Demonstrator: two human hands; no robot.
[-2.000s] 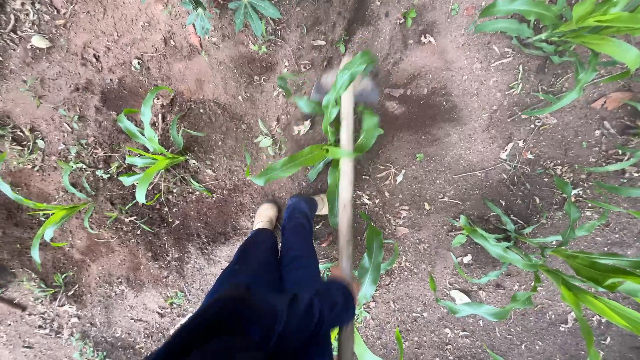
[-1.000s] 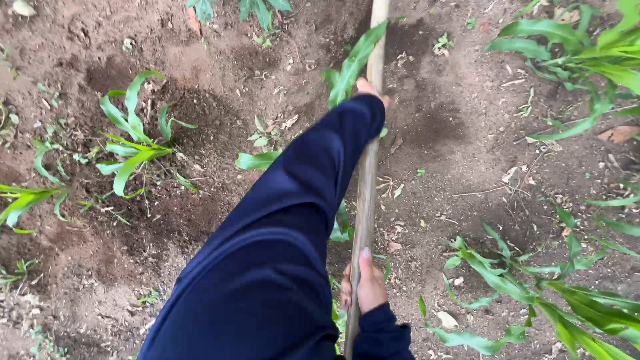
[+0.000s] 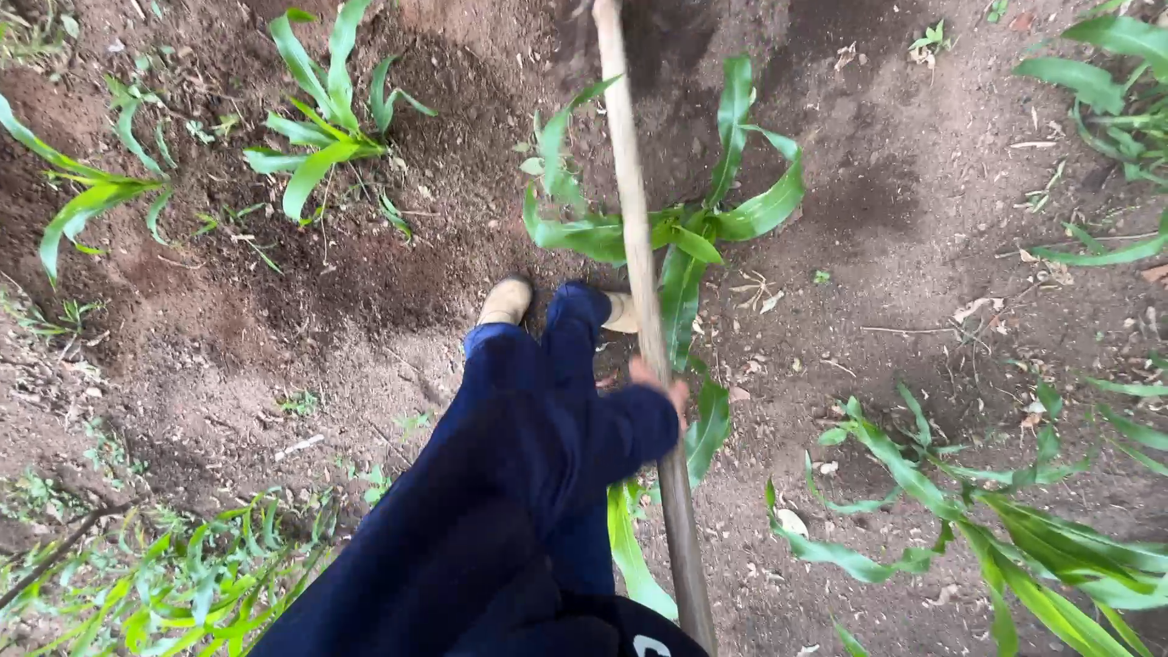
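Observation:
A long wooden tool handle (image 3: pixel 639 228) runs from the top of the head view to the bottom edge, leaning slightly left toward its top. My left hand (image 3: pixel 659 381), blurred and partly covered by its dark blue sleeve, is closed around the handle's middle. The tool's working end is not clearly visible at the top edge. My right hand is out of sight. Behind the handle stands a young maize-like plant (image 3: pixel 698 224), its long leaves spreading to both sides, some of them crossed by the handle.
Two similar plants (image 3: pixel 347 141) grow at the upper left, and larger ones (image 3: pixel 967 502) at the lower right. My beige shoes (image 3: pixel 505 301) stand on brown soil (image 3: pixel 876 283), left of the handle. Low green growth (image 3: pixel 201 566) lies at the bottom left, with a thin dark stick.
My left hand was farther up in the view one second ago and is now lower. My right hand, seen on the lower handle then, has gone from view. The handle's top now leans left.

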